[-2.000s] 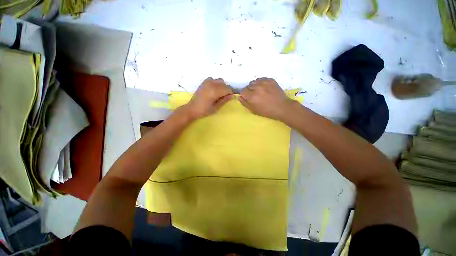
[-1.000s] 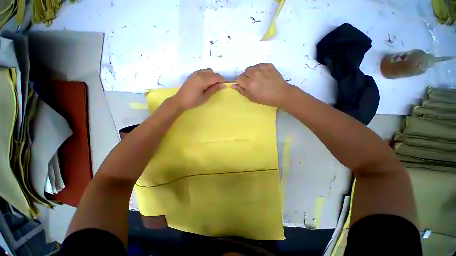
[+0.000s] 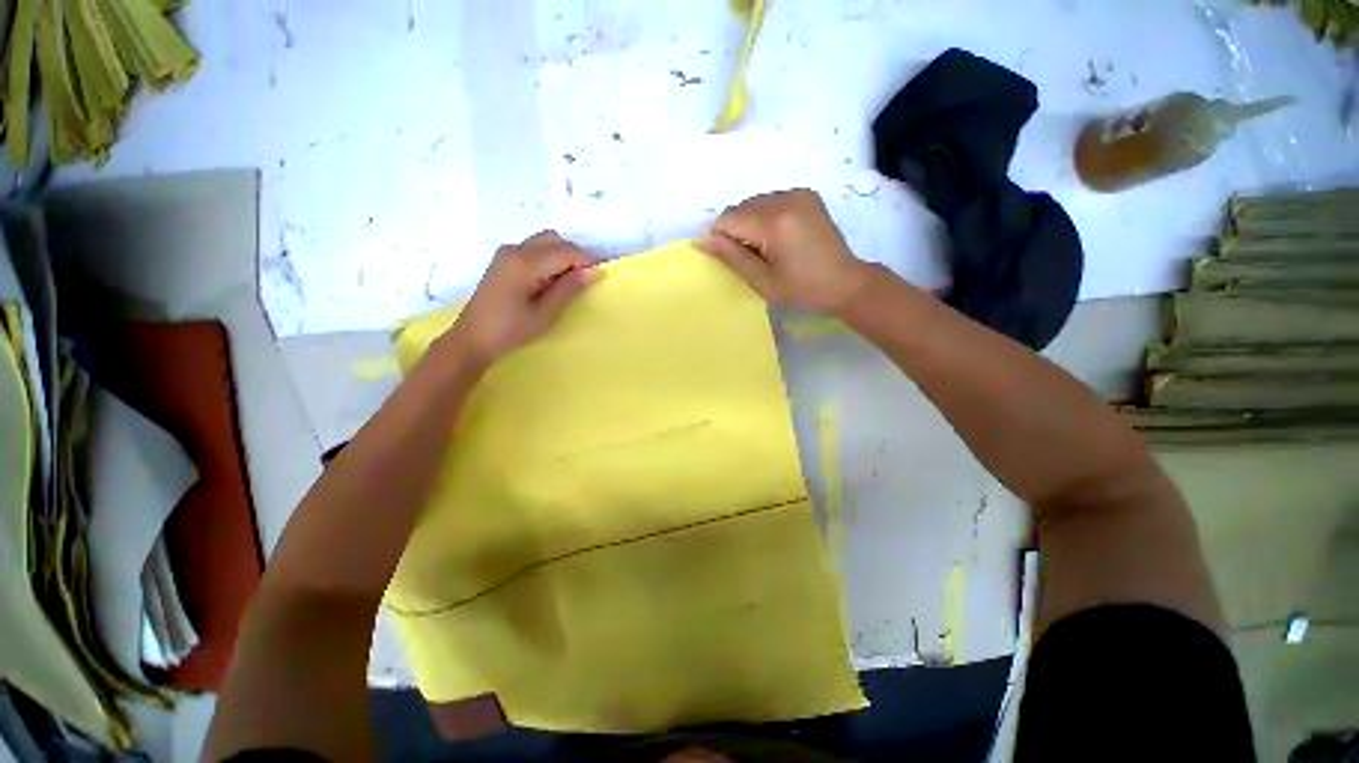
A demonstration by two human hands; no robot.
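A yellow-faced bag panel [image 3: 656,403] lies in front of me, with a dark seam line across its lower half and its near edge over the table's front edge. My left hand [image 3: 529,291] pinches its far edge left of the middle. My right hand [image 3: 787,251] pinches the same edge near the right corner. Both hands are bare and the fingertips are partly hidden. A small red-brown patch [image 3: 470,717] shows at the panel's near left corner.
A black cloth [image 3: 984,194] and a glue bottle [image 3: 1155,142] lie at the back right. Khaki bag bodies [image 3: 1267,321] are stacked at the right. A reddish-brown sheet [image 3: 209,492], grey board [image 3: 179,239] and more panels lie left. Yellow-green strips [image 3: 97,67] lie at the far left.
My hands have moved apart along the far edge, from close together at its middle. The panel has tilted slightly. The view has shifted, so the cloth and bottle appear farther left.
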